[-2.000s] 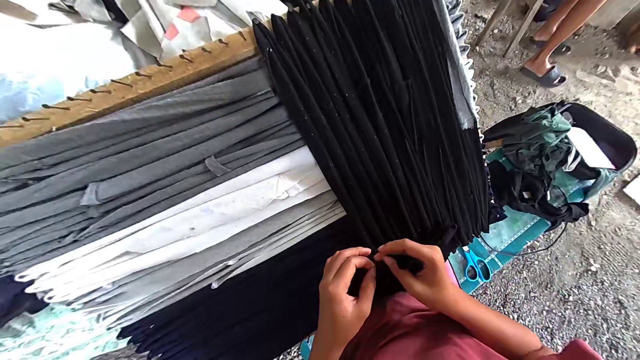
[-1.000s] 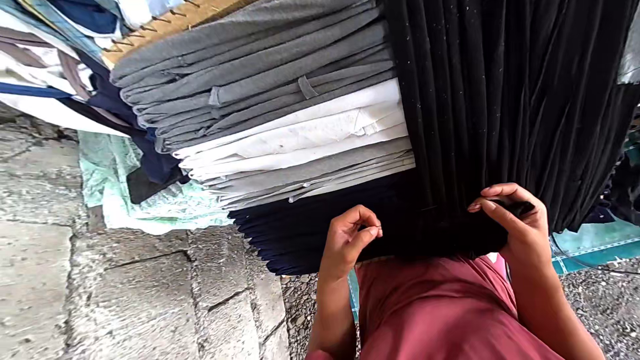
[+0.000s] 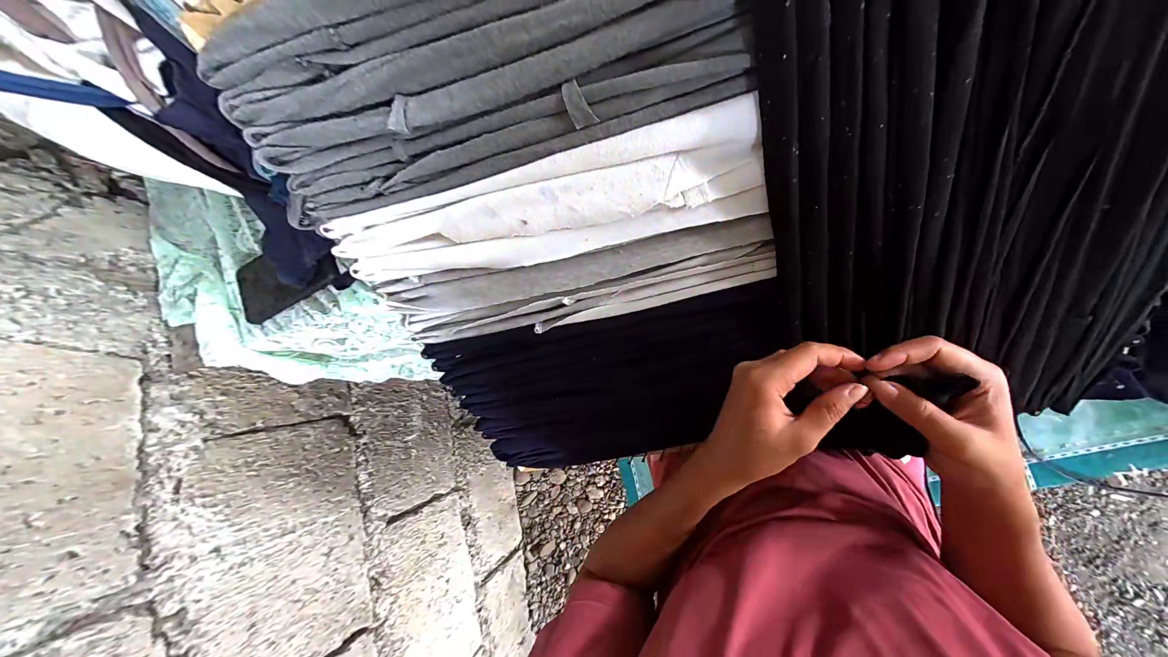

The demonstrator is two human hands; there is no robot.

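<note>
My left hand [image 3: 785,411] and my right hand [image 3: 949,401] meet at the fingertips, pinching a piece of black fabric [image 3: 940,388] between them. Behind the hands, black fabric strips [image 3: 876,182] run lengthwise, packed side by side. To their left, folded strips lie crosswise: grey strips [image 3: 493,91], white strips [image 3: 584,192] and dark navy strips [image 3: 620,374], the last beside my left hand. What the fingertips do to the fabric is too dark and small to tell.
Stone paving [image 3: 265,511] and gravel [image 3: 570,520] lie below the strips. A pale green plastic sheet [image 3: 319,338] and loose cloth [image 3: 210,137] are at the left. Part of a teal surface [image 3: 1095,438] shows at the right, with a thin dark cord crossing it.
The hands were apart one second ago, the right holding black fabric; now their fingertips meet on it. The view has swung left since two seconds ago.
</note>
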